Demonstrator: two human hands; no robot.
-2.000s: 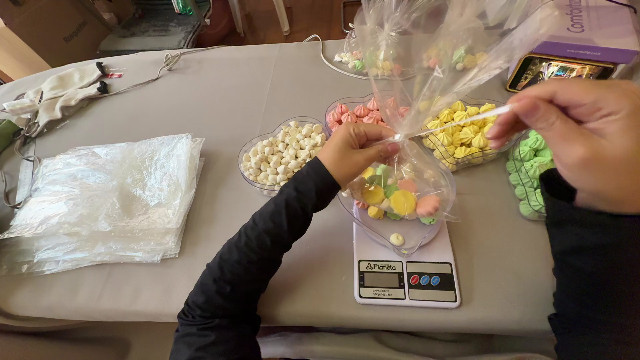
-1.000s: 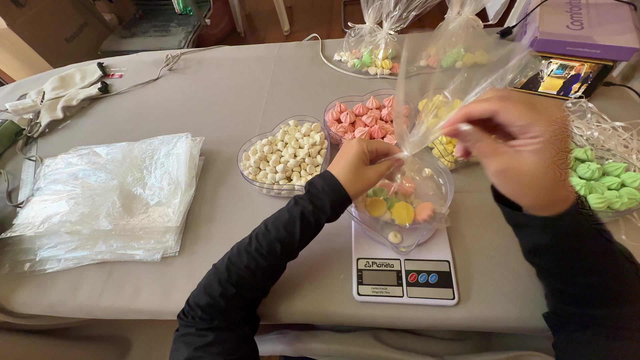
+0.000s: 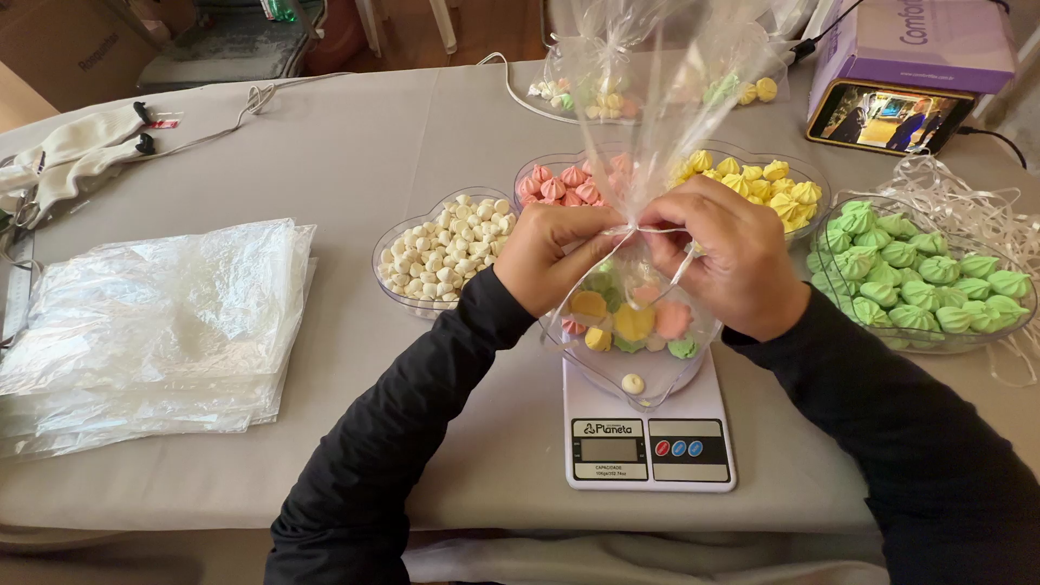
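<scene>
A clear cellophane bag (image 3: 634, 313) of pink, yellow and green meringues is gathered at its neck above a heart-shaped plastic dish (image 3: 605, 378). The dish rests on a white kitchen scale (image 3: 650, 475) and has one small white meringue (image 3: 633, 383) near its tip. My left hand (image 3: 561, 253) pinches the gathered neck and a thin white ribbon (image 3: 638, 229) from the left. From the right, my right hand (image 3: 725, 256) grips the ribbon close to the neck, its end hanging below the fingers.
Dishes of white (image 3: 445, 252), pink (image 3: 561, 185), yellow (image 3: 772, 191) and green meringues (image 3: 918, 276) surround the scale. Flat clear bags (image 3: 154, 333) lie left. Filled bags (image 3: 601, 89) stand behind. Loose white ribbon (image 3: 967, 203), a phone (image 3: 890, 115) and a purple box (image 3: 918, 45) are right.
My right hand, out to the right with the ribbon stretched from the neck two seconds ago, has come in beside my left hand. The left hand stays at the bag's neck.
</scene>
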